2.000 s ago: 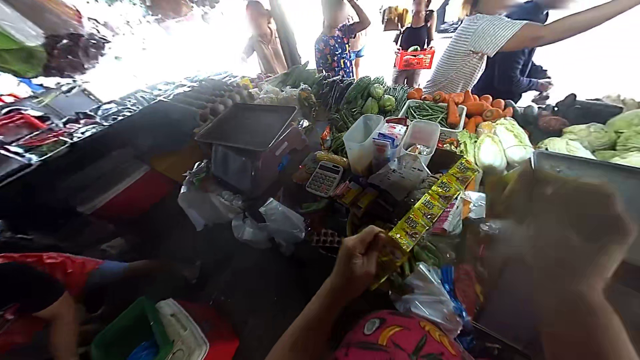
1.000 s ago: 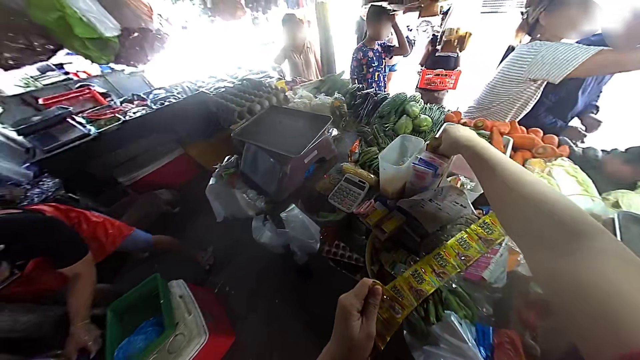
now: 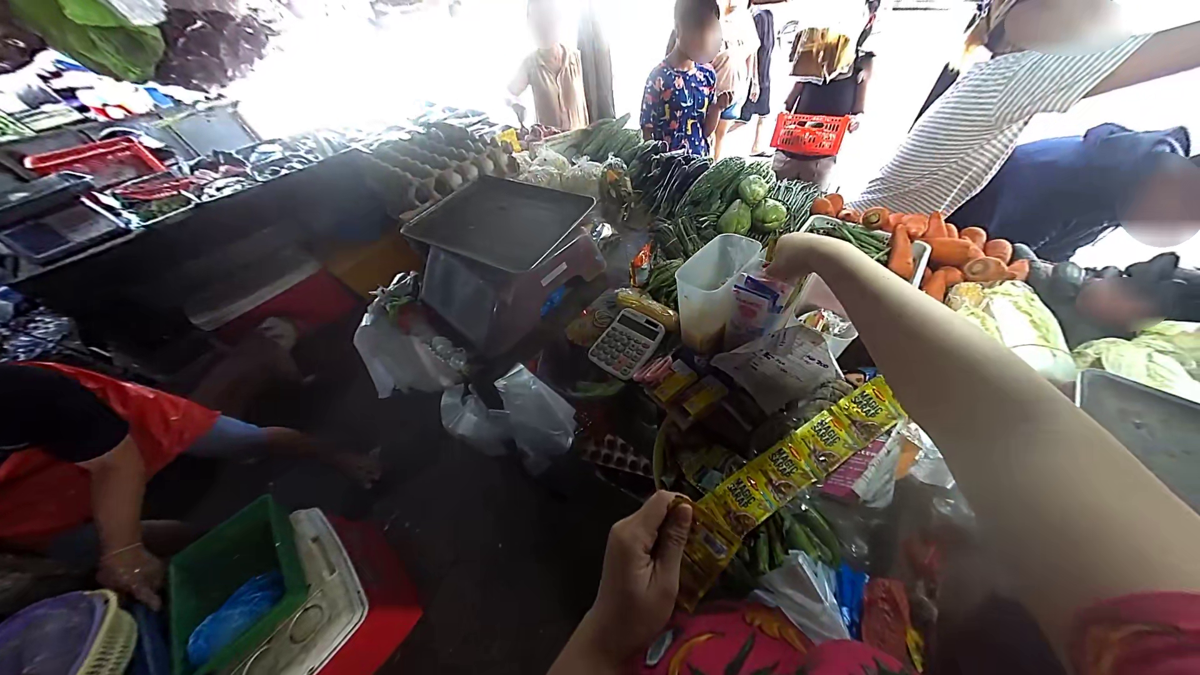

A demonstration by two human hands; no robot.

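A strip of yellow seasoning sachets (image 3: pixel 797 459) is pinched at its lower end in my left hand (image 3: pixel 642 562); the strip slants up to the right over piled goods. My right arm reaches forward past it, and my right hand (image 3: pixel 797 258) is at the plastic containers, its fingertips hidden behind the wrist. Just left of that hand stands a tall clear plastic container (image 3: pixel 714 291), with small packets (image 3: pixel 756 305) beside it. A white calculator (image 3: pixel 627 341) lies to the left, near a weighing scale with a flat tray (image 3: pixel 502 223).
Carrots (image 3: pixel 952 248), napa cabbage (image 3: pixel 1012 323), green beans and chayotes (image 3: pixel 750 211) fill the stall's far side. Egg trays (image 3: pixel 441 169) stand behind the scale. Plastic bags (image 3: pixel 511 412) hang at its front. A person in a red apron (image 3: pixel 103 441) bends beside a green bin (image 3: pixel 239 572); people stand beyond the stall.
My right hand has gone from the raised, blurred place at the right to the plastic containers, shifting left over the last second. My left hand keeps hold of the sachet strip.
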